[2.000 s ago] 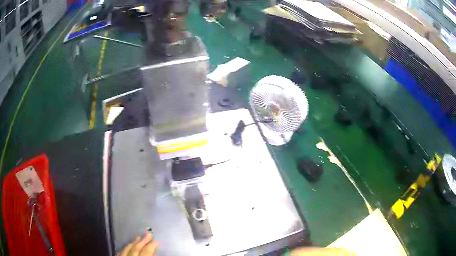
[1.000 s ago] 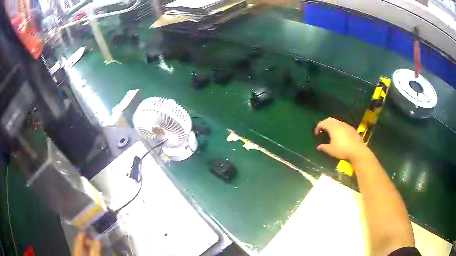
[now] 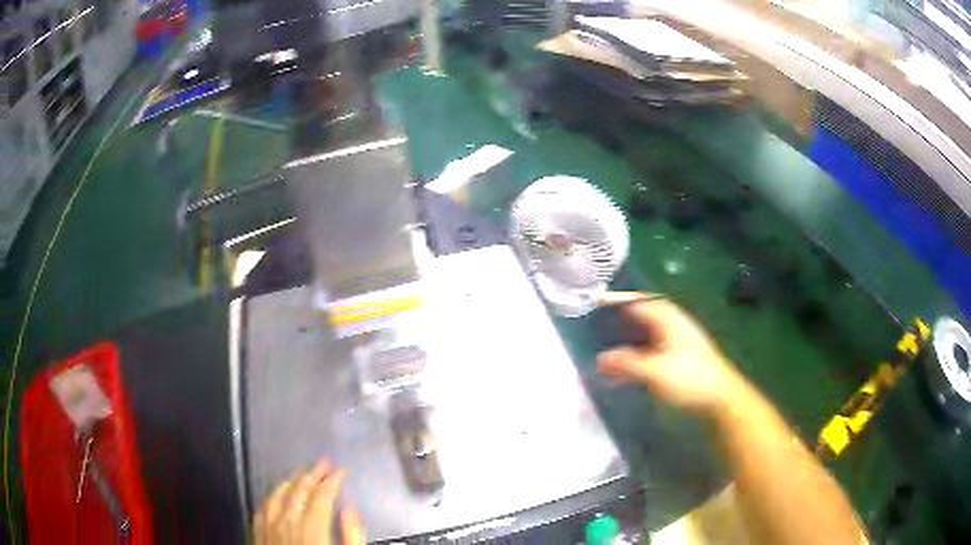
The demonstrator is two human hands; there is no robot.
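My right hand (image 3: 681, 367) is over the green belt beside the fan. A dark block, seemingly a black adapter (image 3: 626, 328), is between its thumb and fingers; blur hides its details. My left hand (image 3: 303, 509) is low at the plate's front edge, cut off by the picture's bottom, fingers spread, with nothing seen in it. The nest (image 3: 394, 364) under the silver welding horn (image 3: 362, 229) shows no black adapter. The dark clamp bar (image 3: 415, 442) lies in front of the nest on the silver base plate (image 3: 511, 426).
A white fan (image 3: 570, 240) stands right of the plate. A green button (image 3: 603, 530) is at the base's front right. A red basket (image 3: 80, 458) is at left. Hazard tape (image 3: 873, 389) and a white ring (image 3: 953, 360) are at right. Stacked sheets (image 3: 649, 53) lie at the back.
The black adapter and its cord have gone from the nest and plate. My right hand has come back from the hazard tape towards the fan, now with a dark block. The view has swung back left.
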